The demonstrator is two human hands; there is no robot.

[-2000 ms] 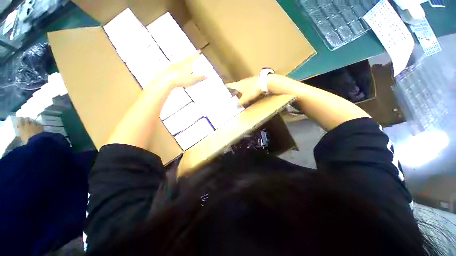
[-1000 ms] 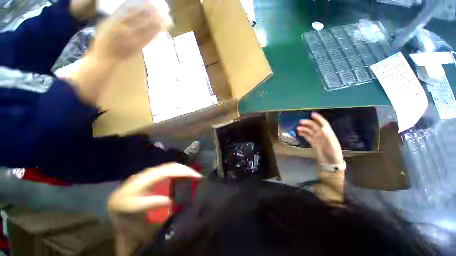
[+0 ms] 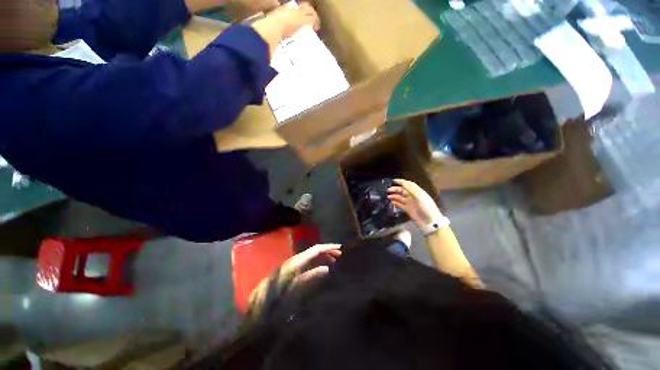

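Small white boxes [image 3: 307,76] lie in rows in a large open brown carton [image 3: 383,29] at the top of the view. A coworker's hands reach over them. My left hand [image 3: 307,264] is at the lower middle, over a red stool, partly hidden by my hair, with no object visible in it. My right hand [image 3: 415,202] has its fingers apart and is empty, above or beside an open box [image 3: 352,209] of black shiny bags.
A coworker in dark blue [image 3: 166,137] leans in from the left. Red stools [image 3: 262,261] stand on the floor. A box of dark bags [image 3: 474,170] sits below the green bench [image 3: 434,92]. Clear trays [image 3: 493,43] and a white label sheet [image 3: 575,61] lie at the upper right.
My hands have left the carton of white boxes and are lower, near my body. The coworker has come in from the left and has both hands at the carton.
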